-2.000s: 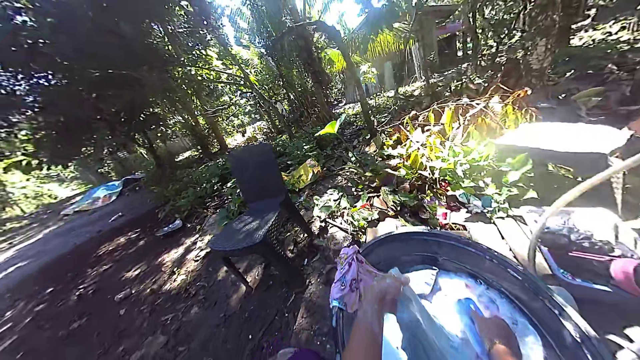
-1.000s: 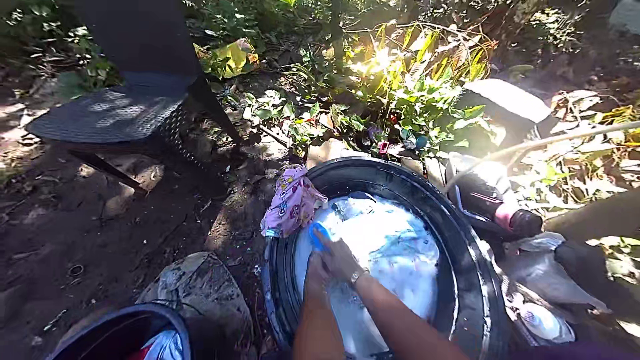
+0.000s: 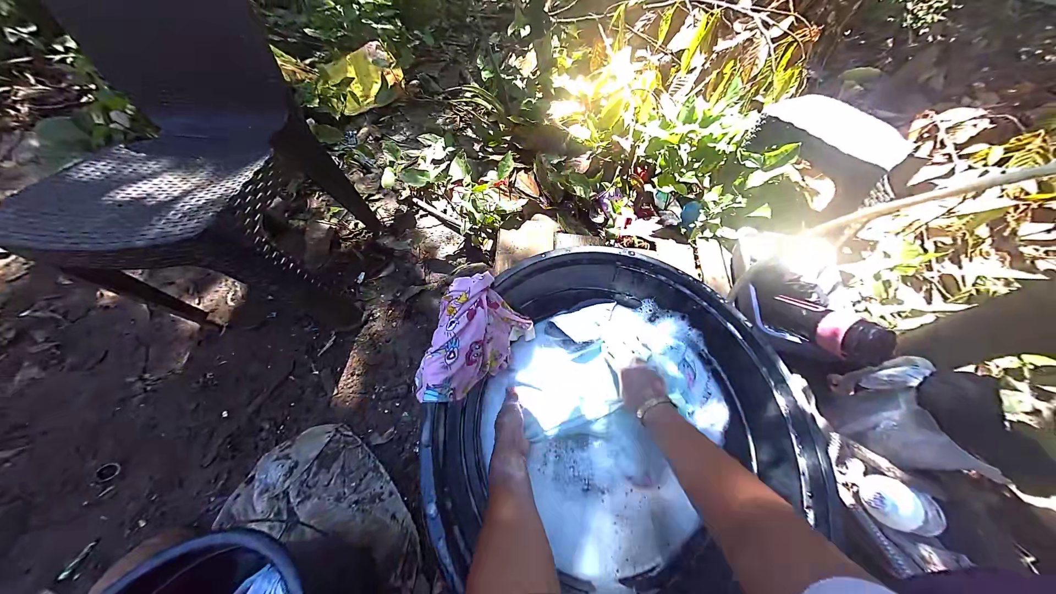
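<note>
A large black plastic basin (image 3: 788,412) holds sudsy water and a wet white cloth (image 3: 569,379). My left hand (image 3: 510,425) grips the cloth's left side near the basin's left wall. On the cloth's right side, my right hand (image 3: 642,386) is closed on the fabric, its fingertips lost in glare and foam. A band circles my right wrist. Over the upper left rim hangs a pink printed cloth (image 3: 466,338), close to my left hand but apart from it.
A dark woven-pattern plastic chair (image 3: 157,190) stands at the left. At the lower left are a dark bucket (image 3: 223,544) and a stone (image 3: 330,487). Right of the basin lie a dark bottle (image 3: 850,334), a plastic bag (image 3: 907,421) and a hose or pole (image 3: 932,198).
The view has tilted down since two seconds ago. My hands, close together around a blue item one second ago, are now apart on the white cloth. The blue item no longer shows in them.
</note>
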